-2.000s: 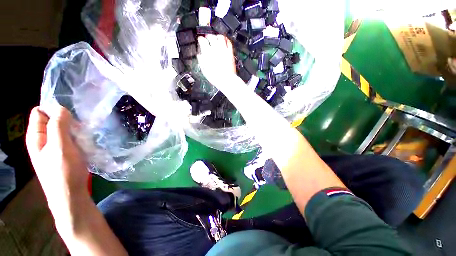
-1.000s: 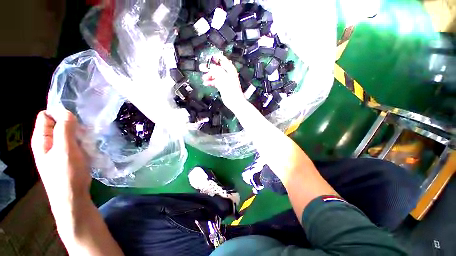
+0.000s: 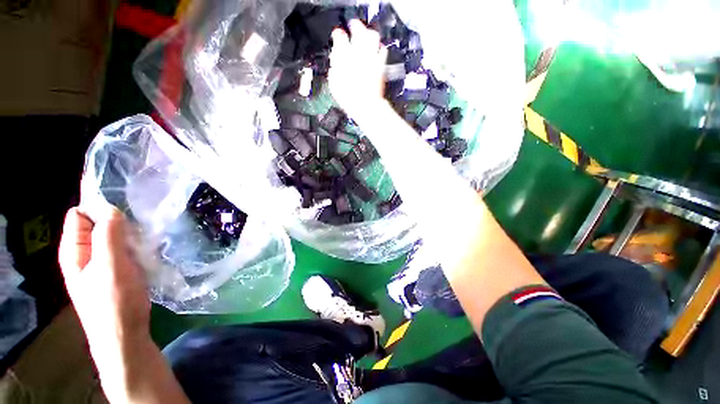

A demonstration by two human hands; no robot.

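Note:
A large clear bag (image 3: 371,245) lies wide open, holding a heap of black plastic parts (image 3: 328,150) with a few white parts (image 3: 415,81) among them. My right hand (image 3: 359,67) reaches into the upper part of the heap, fingers down on the black parts; whether it grips one cannot be told. My left hand (image 3: 103,256) holds the rim of a smaller clear bag (image 3: 237,288) at its left side, thumb and fingers closed on the film. A small dark pile shows in the bottom of this bag. The two bags touch.
A metal-framed stool (image 3: 663,193) with an orange-yellow edge stands at the right. Yellow-black tape (image 3: 562,144) crosses the green floor (image 3: 624,110). My shoes and legs are below the bags. A brown carton (image 3: 51,59) is at the upper left. Red strips show behind the bags.
My right hand has moved up and away into the far part of the heap, and parts there have shifted. My left hand still holds the small bag's rim. The view has shifted slightly.

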